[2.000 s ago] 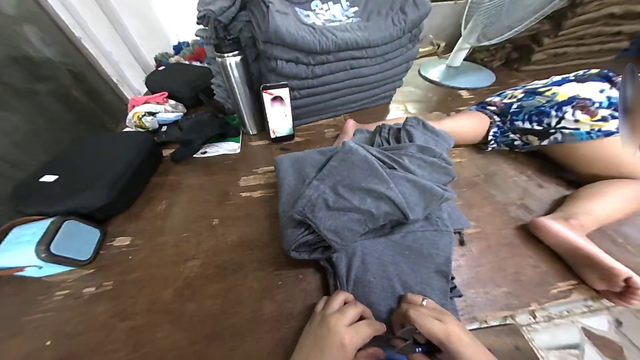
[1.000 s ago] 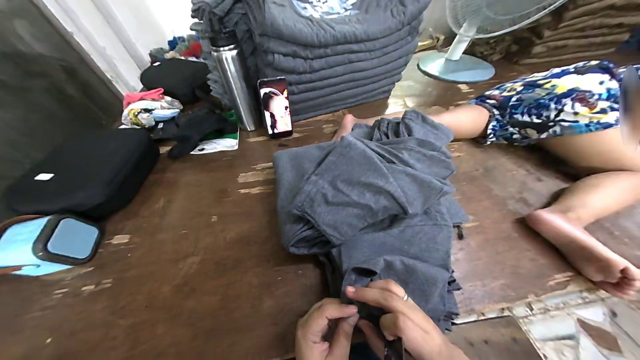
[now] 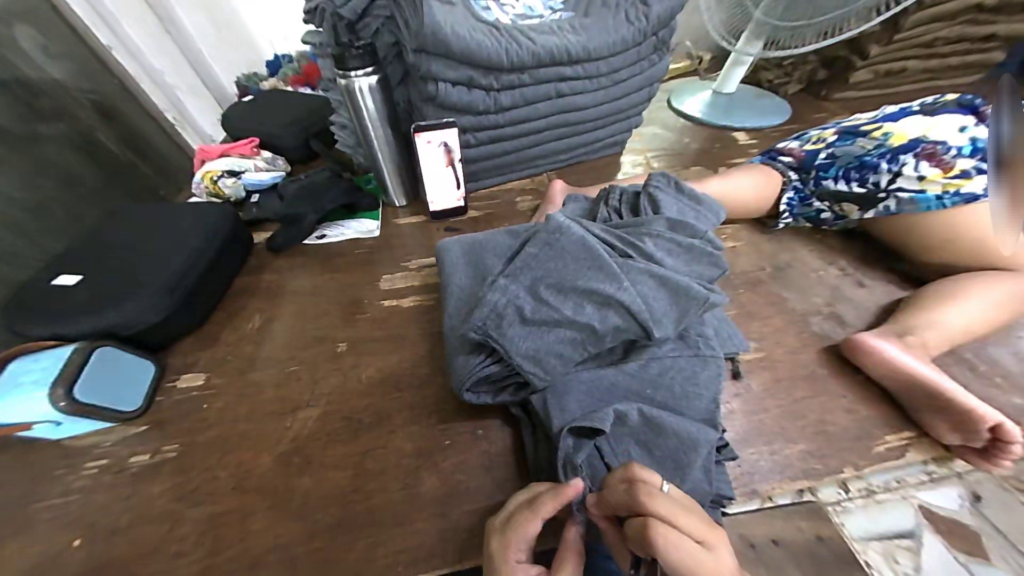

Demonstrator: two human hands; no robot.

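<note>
A loose pile of dark grey fabric garments (image 3: 592, 296) lies on the worn wooden surface in front of me. At its near end, my left hand (image 3: 534, 528) pinches a hemmed edge of grey cloth between thumb and fingertips. My right hand (image 3: 660, 520), with a ring on one finger, grips the same edge just to the right, its fingertips close to the left ones. Something dark shows under the right palm, but I cannot tell what it is. The cloth's edge stands up in a small open fold (image 3: 588, 432) above my fingers.
Folded grey shirts (image 3: 544, 96) are stacked behind, with a steel bottle (image 3: 376, 128) and upright phone (image 3: 440, 170) before them. Black cases (image 3: 136, 268) and a blue box (image 3: 76, 388) lie left. A fan (image 3: 730, 104) stands behind; a person's bare legs (image 3: 920, 360) extend along the right.
Two seconds ago my hands lay lower at the pile's near edge, with the cloth there flatter. Now an edge is lifted and pinched between both hands. The picture on the phone has changed.
</note>
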